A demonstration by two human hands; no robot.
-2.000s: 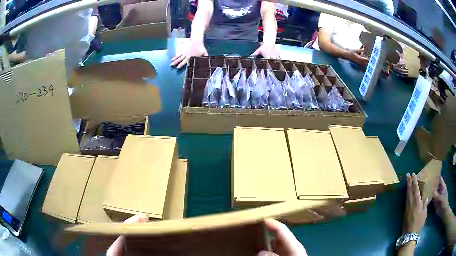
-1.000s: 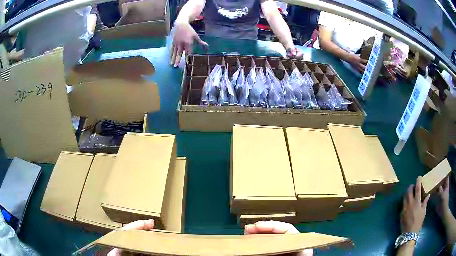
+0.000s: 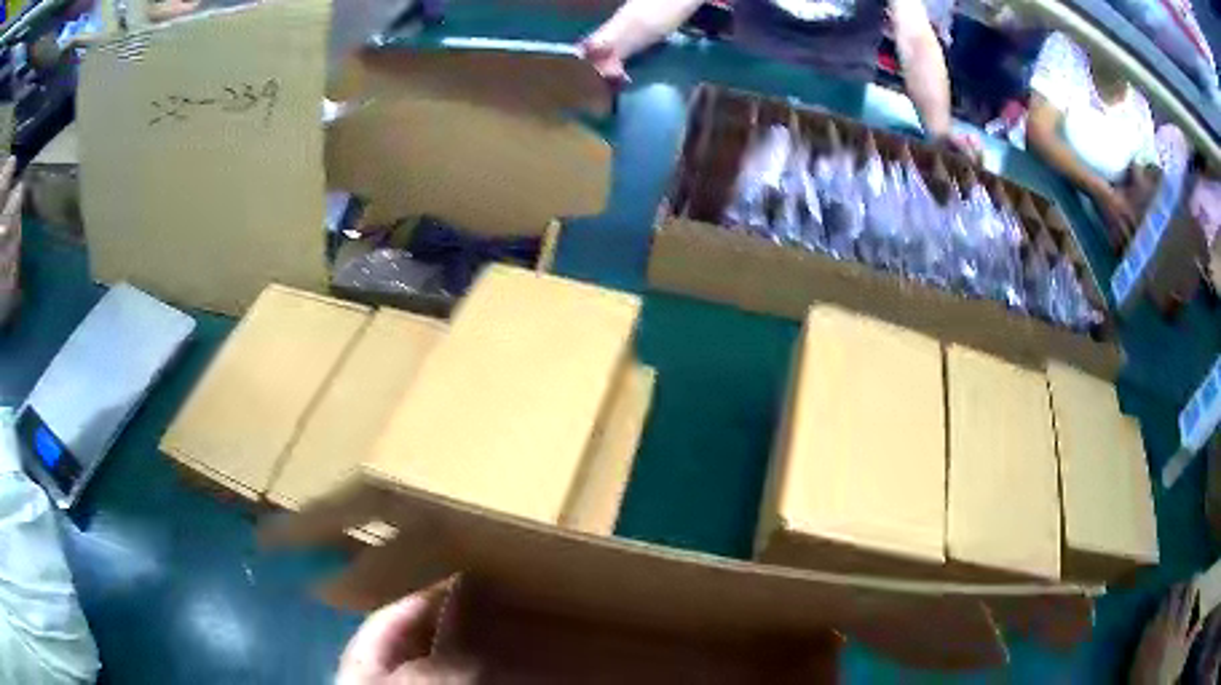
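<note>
A brown mailer box, partly folded and open, spans the bottom of the view. Its long edge faces away from me, and rounded flaps stick out at both ends, blurred. My left hand grips its left inner wall, with only the fingers and thumb side showing. My right hand is not visible. Closed tan mailer boxes lie just beyond in a left group and a right group.
A divided carton of clear bags lies across the green table. Behind the left boxes are an open carton and a cardboard sign. A scale is at left. A neighbour's hand is at lower right; people stand opposite.
The view has swung left, so the table things sit further right. The box has opened towards me, showing its dark inside and flaps. My right hand has dropped out of sight.
</note>
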